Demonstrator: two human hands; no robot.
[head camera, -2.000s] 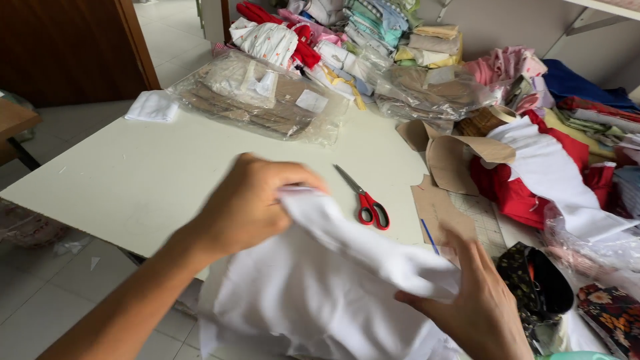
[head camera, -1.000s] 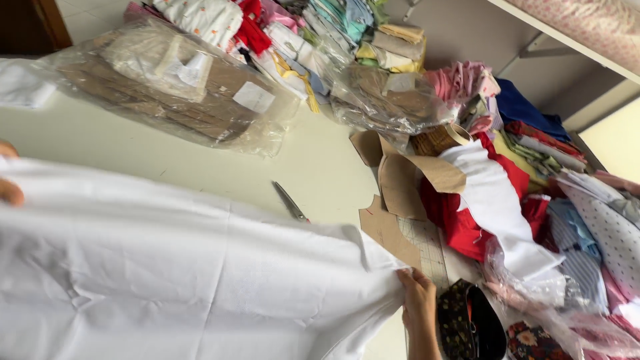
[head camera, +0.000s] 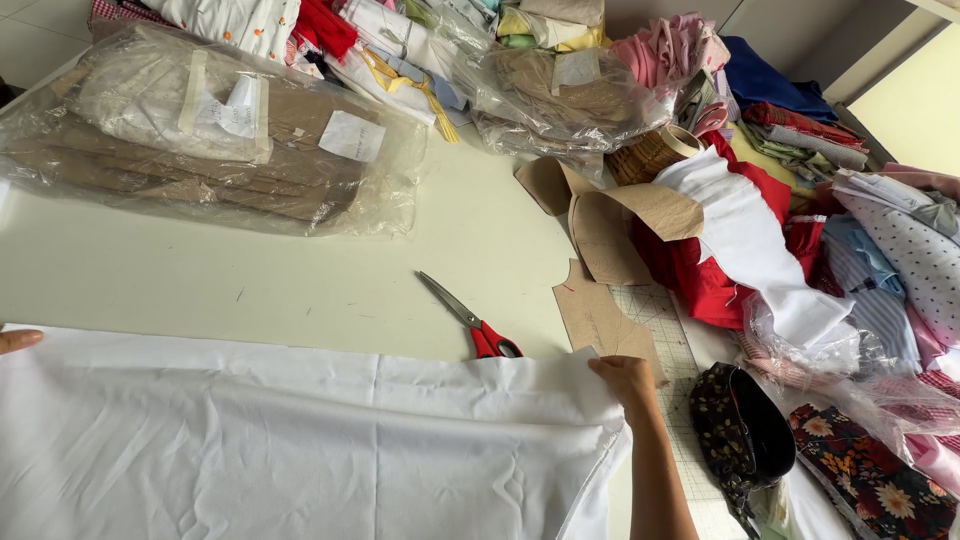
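Observation:
A wide piece of white fabric (head camera: 300, 442) is stretched across the near part of the table, with a crease running down its middle. At the far left edge of the view my left hand (head camera: 21, 340), only its fingers showing, holds one upper corner. My right hand (head camera: 626, 379) pinches the upper right corner between thumb and fingers. Red-handled scissors (head camera: 469, 319) lie partly open on the table just beyond the fabric, their handles partly covered by its edge. A brown paper pattern piece (head camera: 600, 319) lies just beyond my right hand.
Plastic bags of brown paper patterns (head camera: 300, 180) lie at the back of the pale table (head camera: 315, 277). Curled brown paper (head camera: 615, 232), a gridded cutting ruler (head camera: 645, 300), a dark patterned pouch (head camera: 739, 427) and heaps of folded fabrics (head camera: 892, 247) are on the right.
The white fabric was bunched between my hands two seconds ago; it is now spread wide, my hands far apart. Its edge now covers part of the scissors' handles. The view has shifted.

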